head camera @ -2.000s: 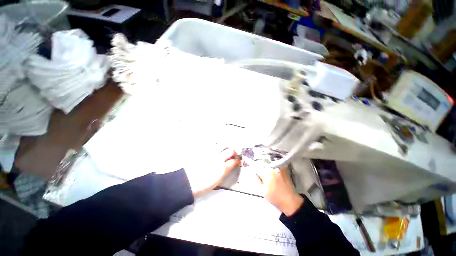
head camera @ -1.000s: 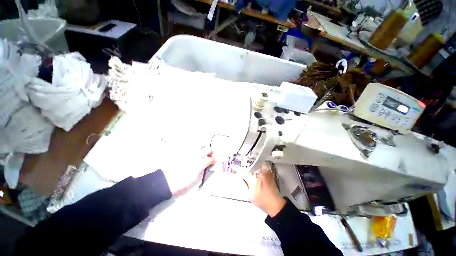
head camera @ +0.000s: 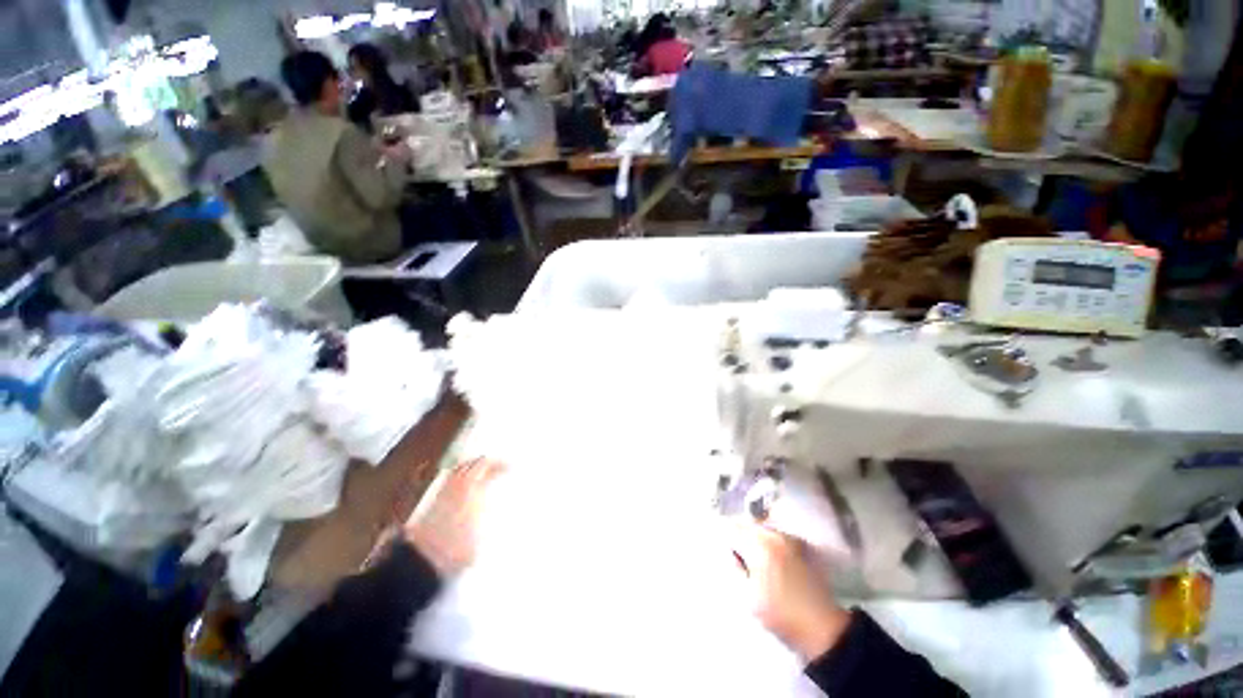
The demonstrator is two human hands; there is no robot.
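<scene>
The white fabric (head camera: 600,518) merges with the glare on the sewing table, so its edges cannot be made out. My left hand (head camera: 459,516) lies at the left edge of this white area, blurred. My right hand (head camera: 791,589) is just in front of the needle area, fingers bent together. Glare hides what either hand holds. The presser foot area (head camera: 758,494) shows as a small shiny patch above my right fingertips. The cream-white sewing machine (head camera: 954,409) extends to the right.
A smartphone (head camera: 958,529) and slim dark tool (head camera: 838,507) lie under the arm. A dark stick (head camera: 1091,644) and orange-yellow packet (head camera: 1178,608) lie at right. White bundles (head camera: 246,409) are at left, a white bin (head camera: 654,256) behind. A person (head camera: 327,171) sits at back left.
The view has tilted up, showing more of the room. My left hand has moved left, away from the needle area. My right hand stays close to it, slightly lower.
</scene>
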